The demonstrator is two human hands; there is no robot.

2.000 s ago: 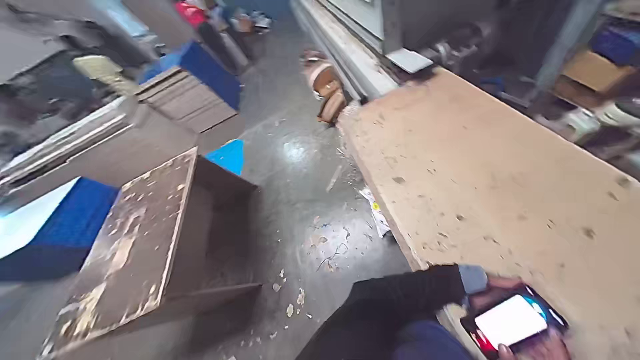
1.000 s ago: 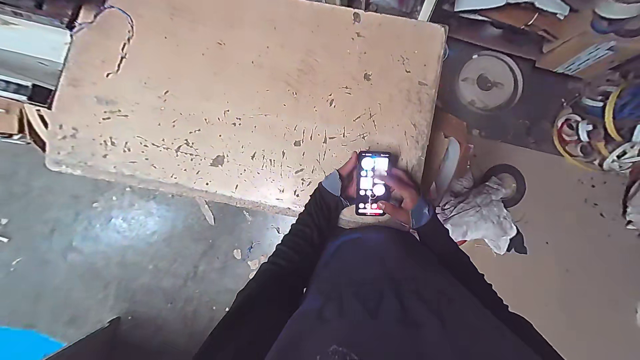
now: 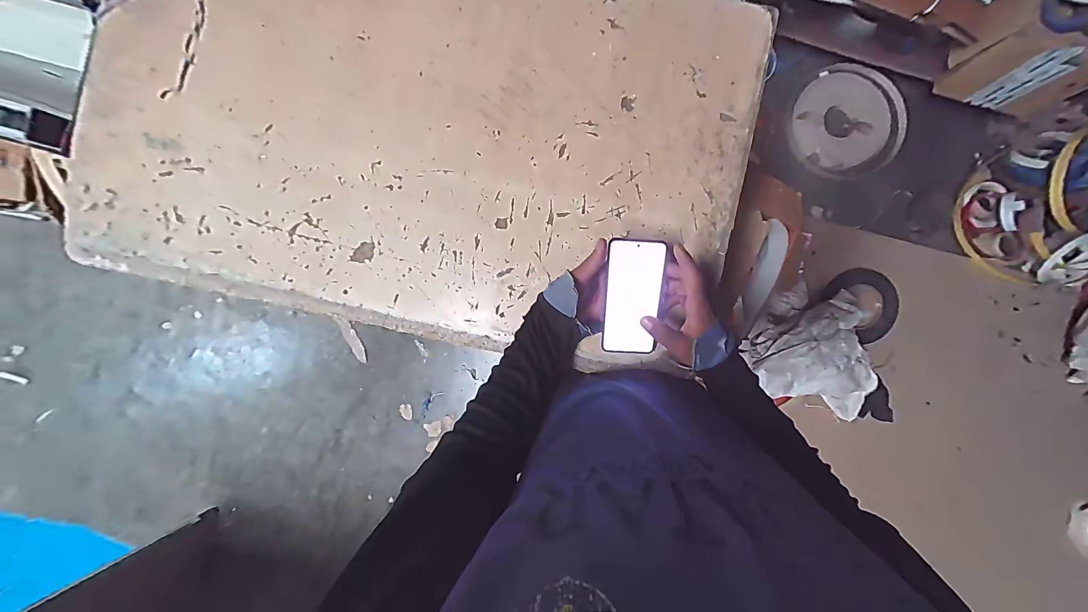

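A smartphone [image 3: 635, 293] with a bright, nearly white screen is held upright in the view, over the near right corner of a worn wooden tabletop [image 3: 442, 170]. My left hand [image 3: 592, 285] grips its left side. Around the right side curls my right hand [image 3: 687, 306], its thumb over the screen's lower right part. The fingers behind the phone are mostly hidden.
Right of the table lie a round disc [image 3: 848, 121], a small wheel [image 3: 867, 304], a crumpled whitish cloth or bag [image 3: 820, 353] and rolls of tape [image 3: 990, 217]. A dark panel edge [image 3: 161, 552] and a blue sheet [image 3: 51, 552] are at lower left.
The view has swung strongly since the oldest frame. The phone's screen showed coloured icons one second ago and is now almost all white. Both hands remain around the phone.
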